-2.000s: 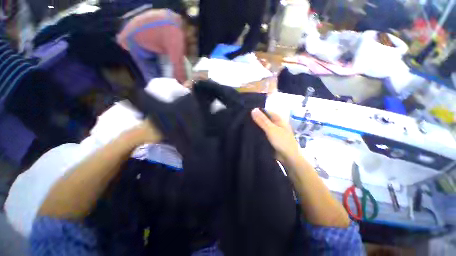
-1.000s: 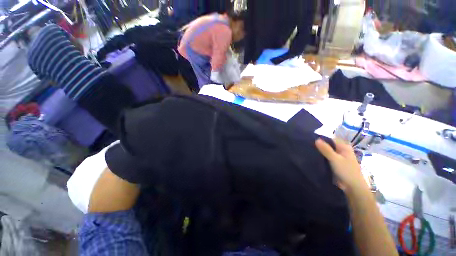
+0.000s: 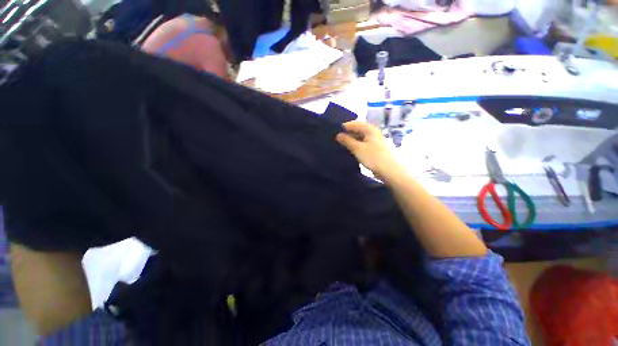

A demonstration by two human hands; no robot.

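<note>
A large black garment [image 3: 203,155] is spread out from the left edge of the view to the sewing machine's near end and hangs over my lap. My right hand [image 3: 364,143] pinches its edge between thumb and fingers, just left of the needle area [image 3: 394,125]. My left forearm shows at the lower left, but my left hand is hidden under or behind the cloth. A small black cloth corner [image 3: 339,112] sticks out beyond the garment, near my right fingertips. A tiny yellow mark [image 3: 231,303] shows low on the black cloth.
The white sewing machine [image 3: 447,111] stands at the right. Scissors with red and green handles [image 3: 503,199], snips [image 3: 557,182] and another small tool lie on the bed's near side. A red bag [image 3: 576,304] is below the table. White cloth [image 3: 291,64] lies at the far edge. A person in pink [image 3: 190,44] is behind the garment.
The garment has been raised and stretched out farther to the left, with my left arm moved out to the left. My right hand still holds its edge. The view has turned downward and to the right.
</note>
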